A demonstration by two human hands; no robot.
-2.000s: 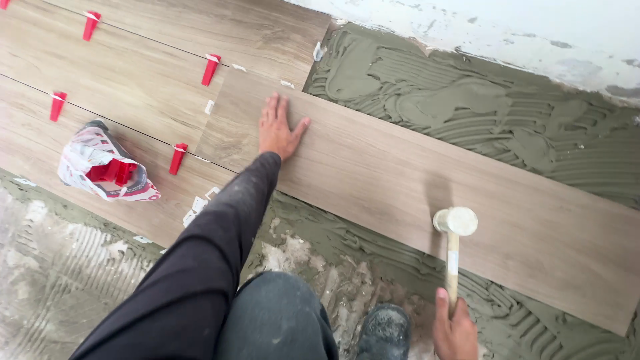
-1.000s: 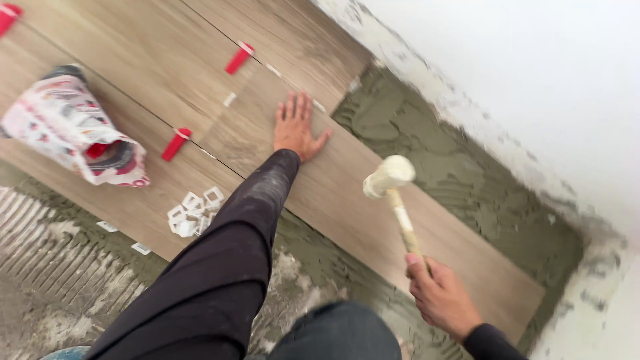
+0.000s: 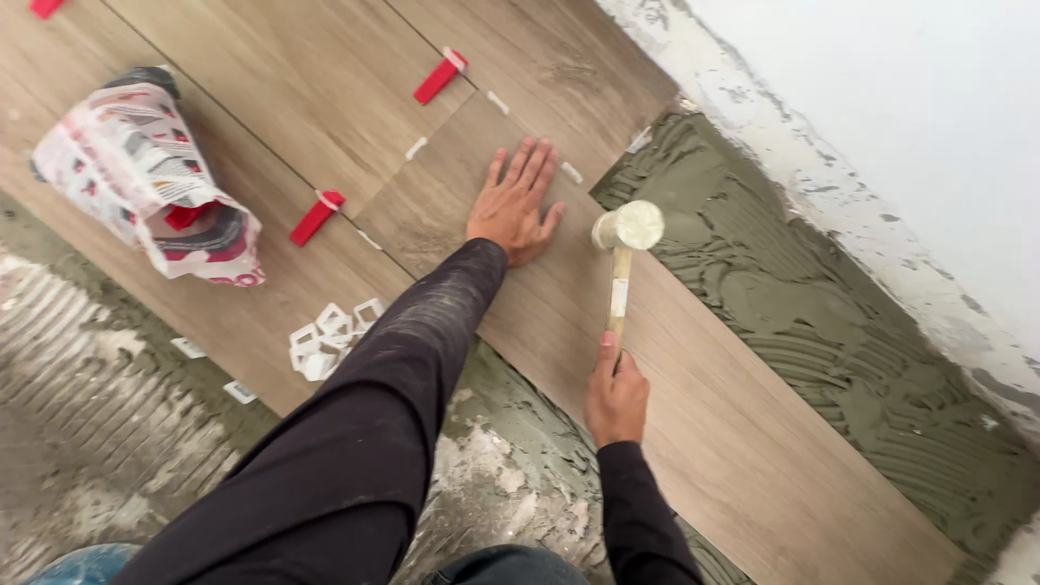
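Observation:
My left hand (image 3: 517, 203) lies flat, fingers spread, on the near end of a long wood-look floor tile (image 3: 715, 406). In my right hand (image 3: 617, 394) is the wooden handle of a white rubber mallet (image 3: 630, 226); its head is over the tile's edge beside the mortar, and whether it touches the tile I cannot tell. White levelling clips (image 3: 497, 102) stick out of the joints around the tile's end. Red levelling wedges (image 3: 318, 218) sit in clips along the neighbouring joints. A pile of loose white clips (image 3: 333, 329) rests on a tile left of my left forearm.
A plastic bag (image 3: 134, 175) with red wedges inside lies on the laid tiles at left. Combed grey-green mortar (image 3: 780, 317) runs between the tile and the white wall (image 3: 894, 106). Rough, mortar-streaked floor (image 3: 487, 487) shows at the bottom, near my knee.
The mallet, held in my right hand throughout, has come closer to my left hand, which stays flat on the tile. The view has swung and shifted noticeably.

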